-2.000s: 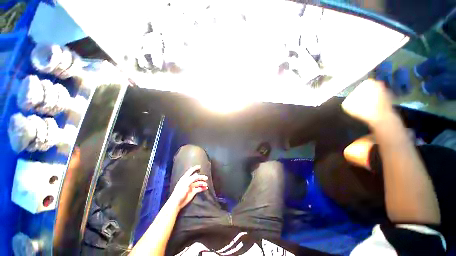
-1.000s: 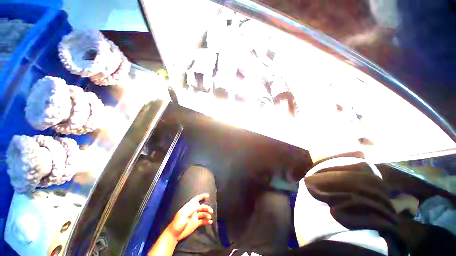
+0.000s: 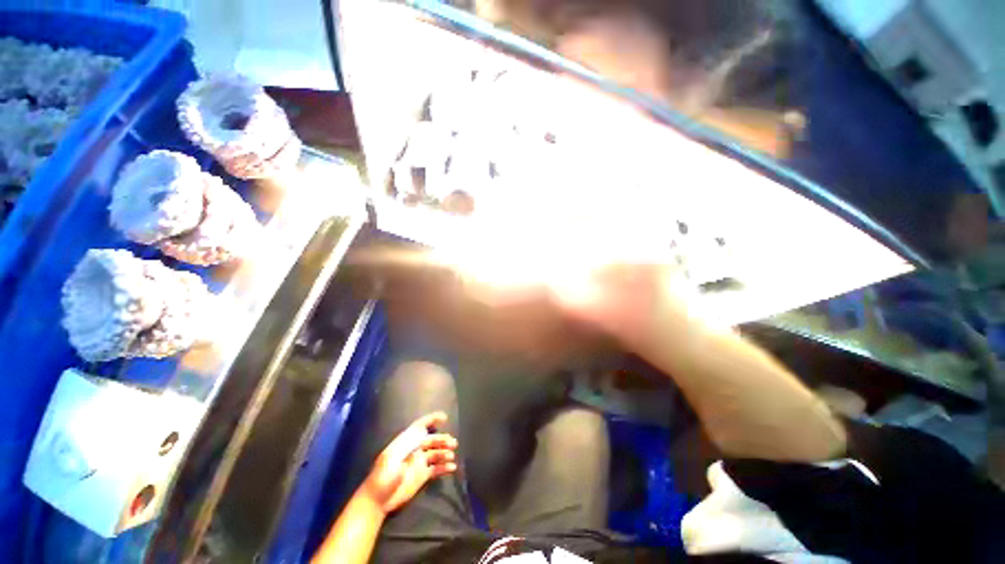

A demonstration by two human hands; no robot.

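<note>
My left hand rests on my left thigh with loosely curled fingers, and no part shows in it. My right hand is blurred and washed out by glare at the front edge of the lit work surface. Its forearm reaches in from the right, above my lap. Whether it holds anything cannot be told. Small dark parts lie scattered on the lit surface.
At left, short stacks of scalloped rings stand beside a white switch box. A blue tray holds more pale pieces. A dark steel-edged trough lies beside my left knee. A blurred person's arm is beyond the surface.
My right forearm, earlier raised at the right and then mostly hidden by its sleeve, now stretches leftward along the lit surface's front edge. My left hand stays on the thigh. The view has shifted.
</note>
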